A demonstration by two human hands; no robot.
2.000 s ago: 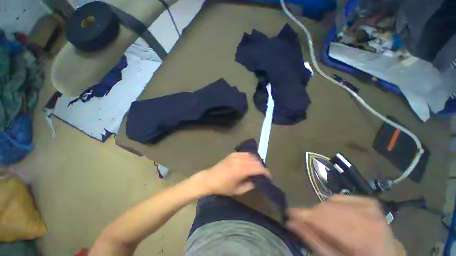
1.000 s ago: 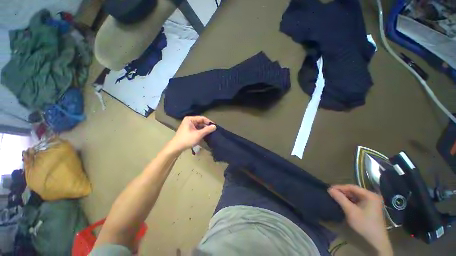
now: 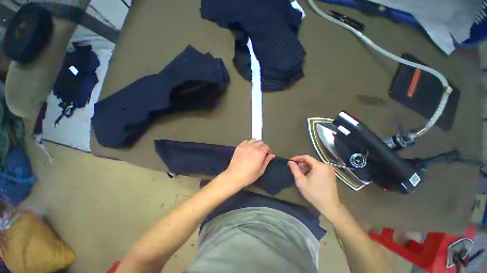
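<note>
A narrow navy fabric piece [image 3: 195, 158] lies along the table's near edge, its right end hanging a little over it. My left hand [image 3: 250, 162] rests on the piece near its right part, by the lower end of the white strip [image 3: 257, 106]; its fingers are bent over the cloth. My right hand [image 3: 312, 178] pinches the upper right corner of the piece. The steam iron [image 3: 368, 154] lies just right of my right hand, its pointed soleplate turned up and left. The cloth under my left hand is hidden.
A navy pile [image 3: 160, 96] lies left of centre, another navy heap [image 3: 272, 42] beyond the strip. A pale hose [image 3: 392, 56] curves to the iron. A black rest pad [image 3: 422, 93] lies upper right. The padded arm [image 3: 32, 88] is at the left; a red object [image 3: 427, 248] is lower right.
The navy piece has gone from being stretched between my hands over my lap to lying along the table edge. My left hand has moved along it toward my right hand.
</note>
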